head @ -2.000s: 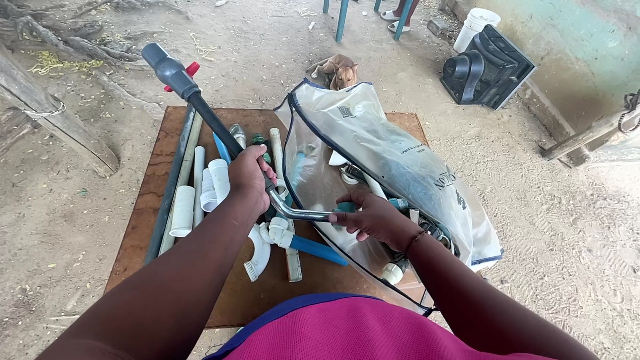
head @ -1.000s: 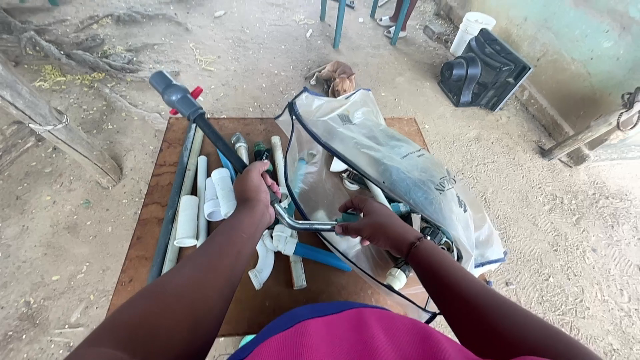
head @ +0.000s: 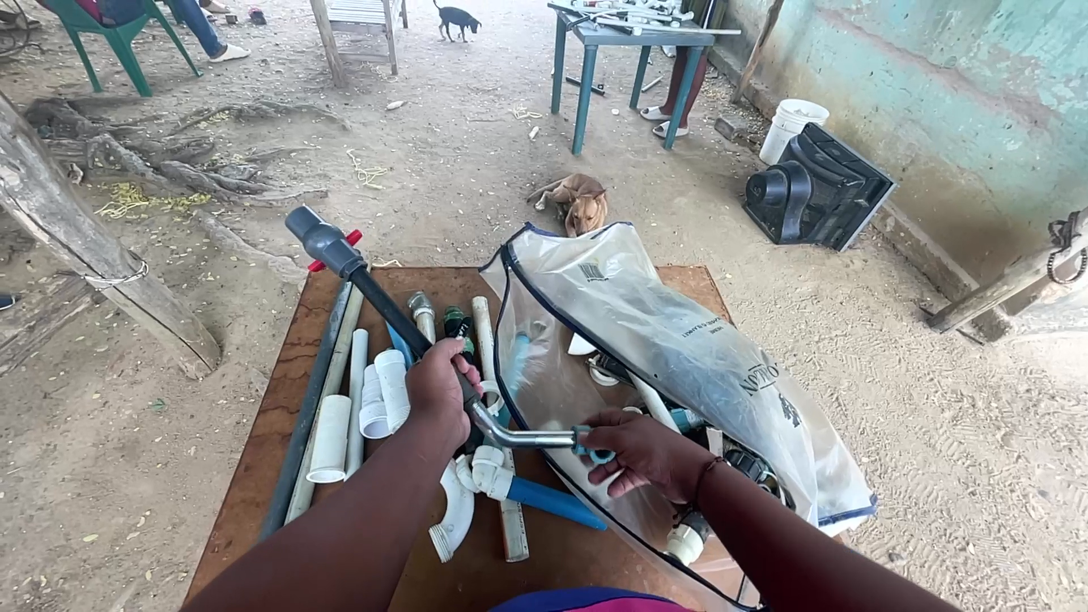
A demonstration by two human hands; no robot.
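Observation:
My left hand [head: 440,391] is closed around a dark grey pipe [head: 387,310], which slants up to the left. At its upper end is a grey ball valve [head: 325,244] with a red handle. A bent metal tube [head: 518,436] runs from the lower end toward my right hand [head: 642,455]. The fingers of that hand hold a small blue-green fitting [head: 592,444] at the tube's tip. Behind and below my right hand lies a clear plastic bag [head: 629,297] with dark blue edging, with pipes and fittings inside.
White pipe pieces [head: 330,438], a blue pipe [head: 557,503] and a curved white fitting [head: 455,514] lie on the brown board tabletop [head: 255,463]. A tan dog [head: 578,202] rests beyond the table. Farther back are a wooden post [head: 102,246], a blue-green table [head: 633,36] and a person's legs.
The view has tilted upward, bringing more of the yard into sight. My hands keep hold of the pipe assembly, and a blue-green fitting now shows between my right fingers.

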